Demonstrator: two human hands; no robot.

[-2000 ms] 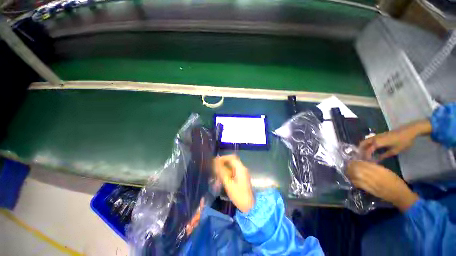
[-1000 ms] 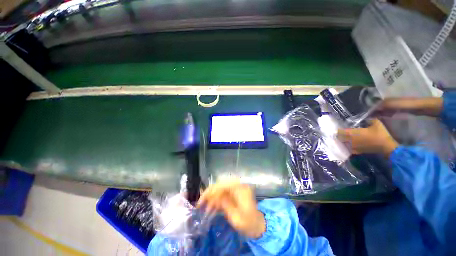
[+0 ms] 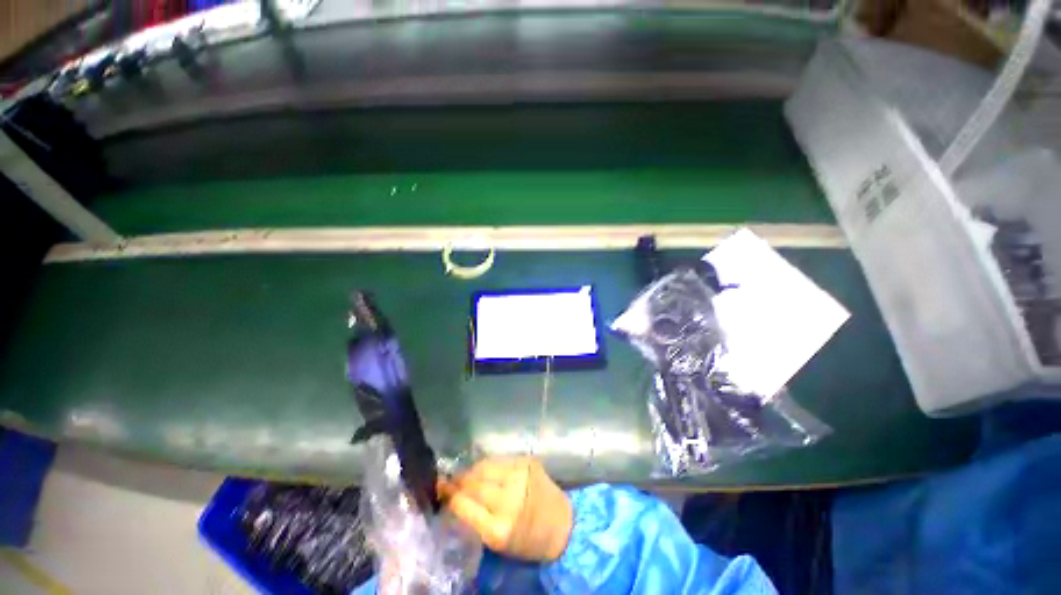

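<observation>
A black button panel [image 3: 393, 401] is held upright at the bench edge, left of the tablet. Its upper part sticks out bare, and a clear plastic bag [image 3: 413, 540] is bunched around its lower part. My right hand [image 3: 508, 507] is at the panel's lower right side, its fingers closed at the panel and bag. My left hand is not visible; the bag and panel cover that area. The tablet [image 3: 536, 327] lies on the bench with a bright white screen, and a thin wire runs from it to the bench edge.
A bagged black panel [image 3: 692, 378] lies right of the tablet, partly over white paper [image 3: 782, 312]. A cream ring [image 3: 469, 259] lies near the pale rail [image 3: 349, 241]. A blue crate [image 3: 228, 537] with bagged parts is below the bench edge. A large white tote [image 3: 902, 250] stands right.
The panel has come out of the bag at its upper end and moved left. The other worker's hands and the panel they held have left the bench, and the white paper is now uncovered.
</observation>
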